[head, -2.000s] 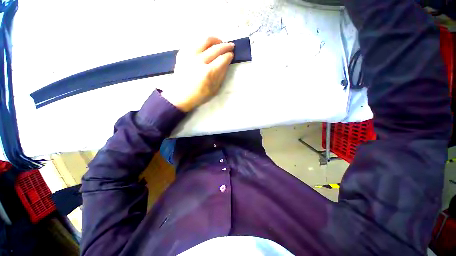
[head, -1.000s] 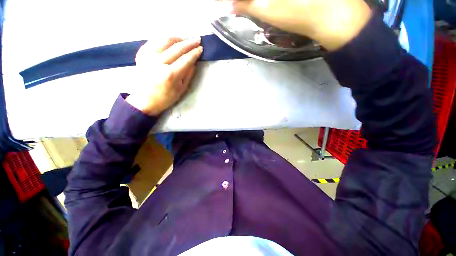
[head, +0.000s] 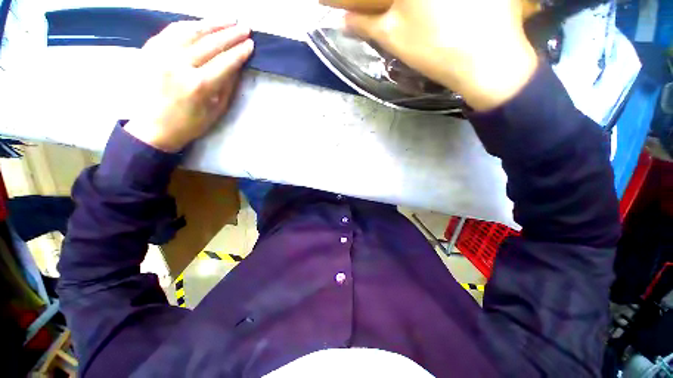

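A long dark strip [head: 284, 59] lies across the white table cover [head: 317, 136], with a thin white line along its left part. My left hand [head: 195, 77] lies flat on the strip, fingers together, pointing right. My right hand [head: 450, 44] is at the upper right, closed around the brown handle of the steam iron [head: 376, 70]. The iron's shiny curved edge rests over the right part of the strip and hides its end. The top of my right hand's grip is cut by the picture's upper edge.
Red crates stand beyond the table's front edge, one [head: 480, 244] at the right. A cardboard box [head: 203, 218] is below the table at the left. Yellow-black tape [head: 219, 257] marks the floor. The table's blue end [head: 638, 136] shows at the far right.
My right hand has come in from beyond the upper right with the iron, now over the strip. My left hand has moved left along the strip. The view has tilted.
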